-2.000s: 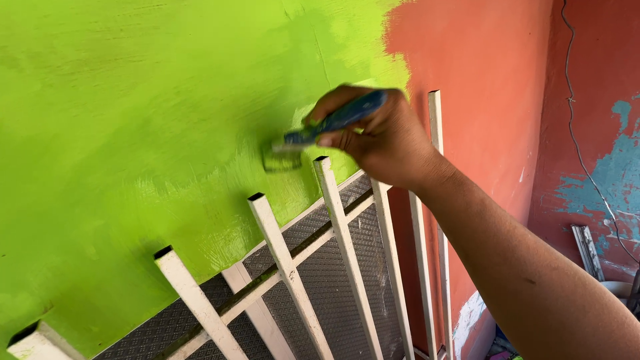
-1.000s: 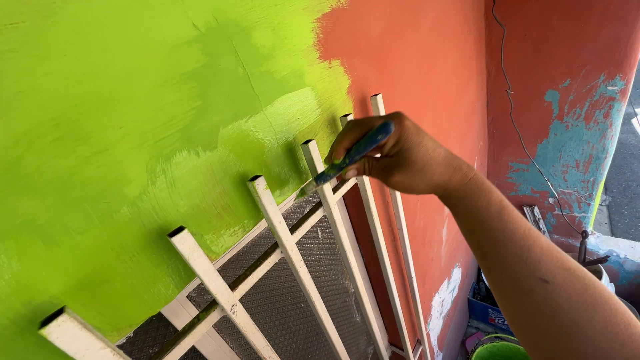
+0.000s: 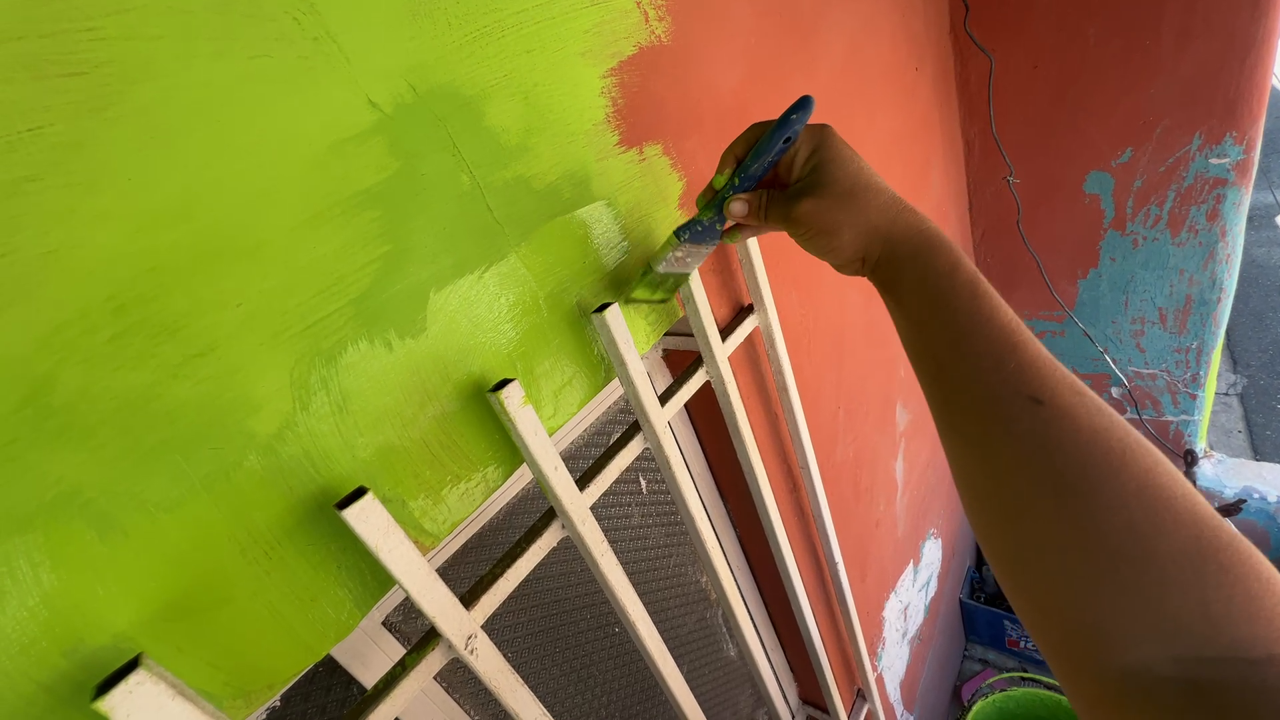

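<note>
My right hand (image 3: 800, 195) grips a flat paintbrush (image 3: 745, 185) by its dark blue handle, which carries green specks. The handle tilts up to the right. Green paint coats the bristles, which meet the wall just above the tops of the cream metal bars (image 3: 650, 400). Wet-looking bright green paint (image 3: 300, 250) covers the left part of the wall, ending in a ragged edge against the orange-red paint (image 3: 790, 60). Some green is on my fingertips. My left hand is out of view.
Cream bars with open square ends stand before a window with patterned dark panes (image 3: 640, 540). A thin wire (image 3: 1030, 240) hangs on the red wall with blue-green patches. At the lower right are a blue box (image 3: 1000, 625) and a green-rimmed bucket (image 3: 1020, 700).
My right hand, with the brush still in it, has moved along the wall above the bars. The view has shifted to the right.
</note>
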